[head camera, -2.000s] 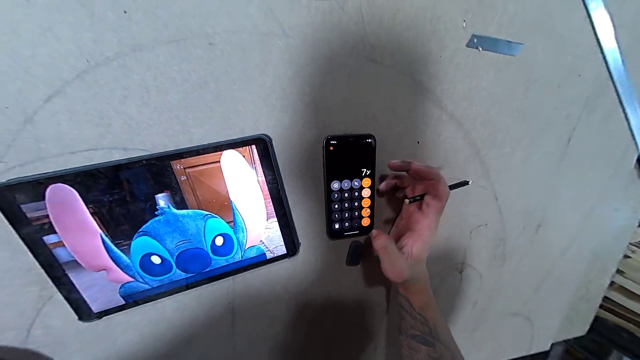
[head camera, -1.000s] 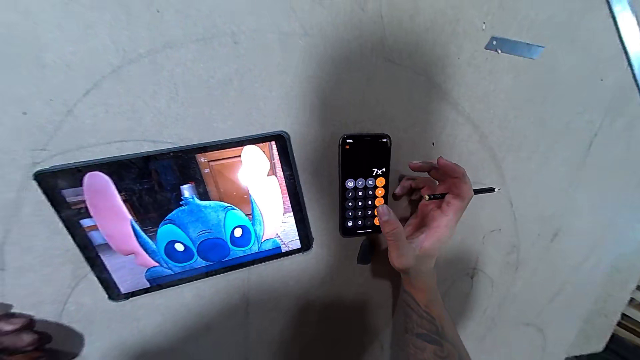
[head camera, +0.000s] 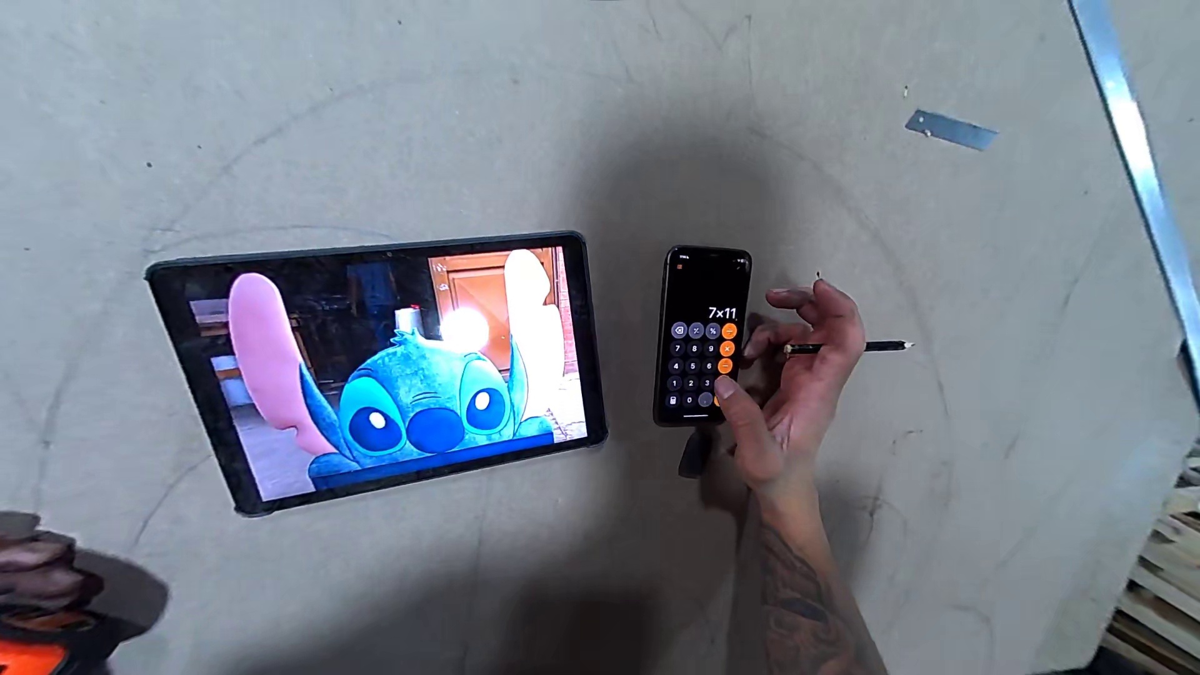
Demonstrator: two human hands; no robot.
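My right hand point(head camera: 797, 403) is beside the phone point(head camera: 692, 375), a black pencil point(head camera: 886, 346) held between its fingers. Its thumb rests at the lower right of the keypad, on a calculator app. The phone lies face up on a light board surface, and a small dark object point(head camera: 695, 454) pokes out below it. Left of the phone, a tablet point(head camera: 596, 375) in a dark case shows a blue cartoon creature with long ears. My left hand point(head camera: 42, 567) is partly in view at the lower left edge, blurred, fingers curled; anything in it cannot be made out.
A small metal plate point(head camera: 952, 130) lies at the upper right. Along the right side runs a long metal straightedge or strip point(head camera: 1125, 122). Wooden slats point(head camera: 1158, 595) show past the board's edge at the lower right. Faint curved pencil lines mark the board.
The entry on the phone's calculator has grown longer. My left hand, out of view two seconds ago, is now partly visible at the lower left. My right hand keeps the pencil and stays beside the phone.
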